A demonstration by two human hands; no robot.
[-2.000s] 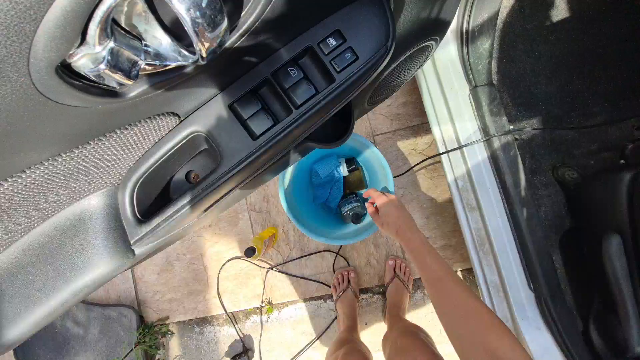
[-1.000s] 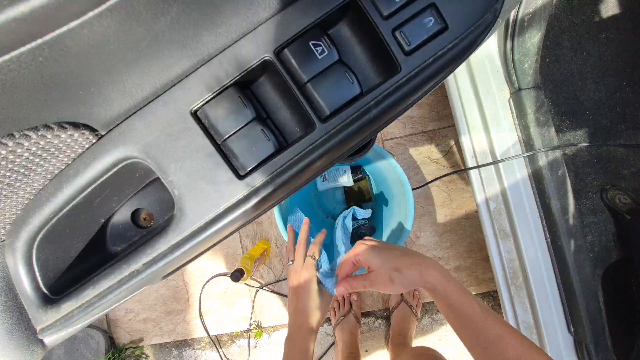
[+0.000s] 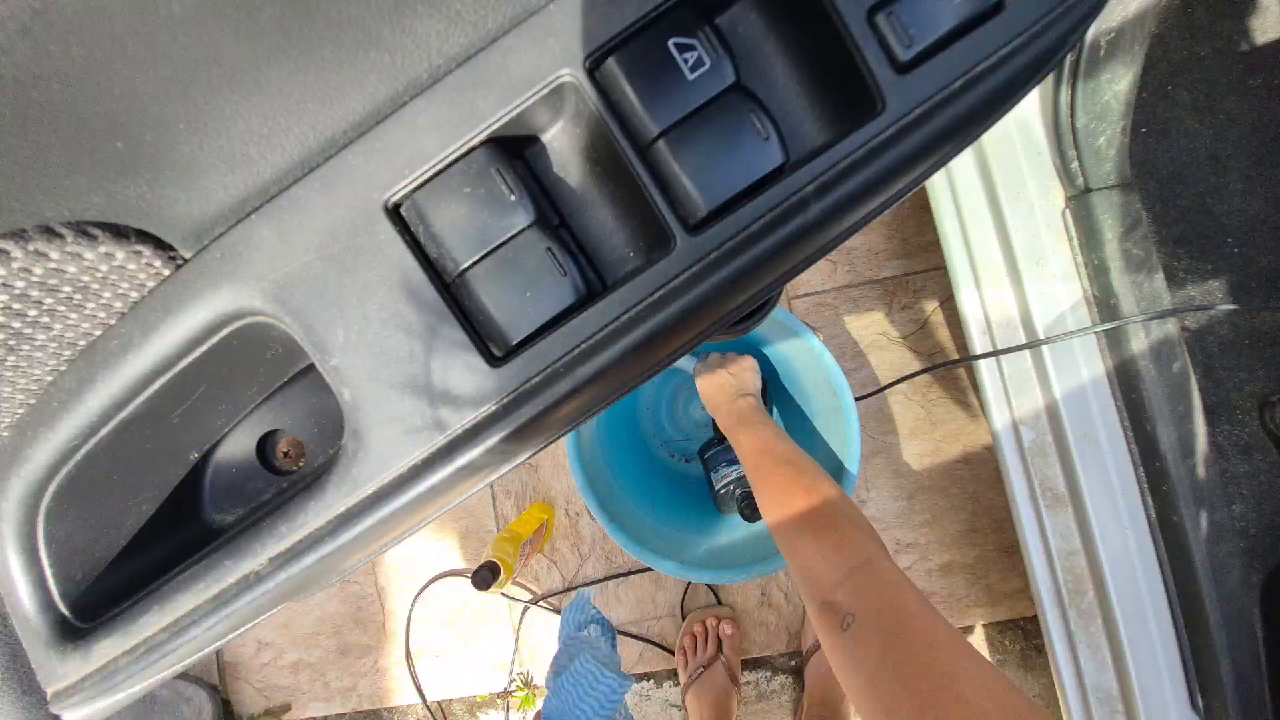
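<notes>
Inside the blue plastic bucket (image 3: 640,470), my right hand (image 3: 730,388) is closed around something dark, most of which it covers. Below that hand in the bucket lies a dark bottle with a black cap (image 3: 730,480). A blue-and-white cleaning cloth (image 3: 585,650) is bunched at the bottom edge of the view, over or around my left hand, which it hides almost wholly. The car door's armrest panel with window switches (image 3: 520,250) hangs above and partly covers the bucket.
A yellow bottle with a black cap (image 3: 520,540) lies on the tiles beside looped cable (image 3: 412,610). A cable (image 3: 1030,345) crosses the white door sill (image 3: 1010,400). My sandalled foot (image 3: 708,650) is just below the bucket.
The cloth, over the bucket between both hands a second ago, is now outside it at lower left. My right hand has moved deeper into the bucket. The door panel appears larger as the view shifts.
</notes>
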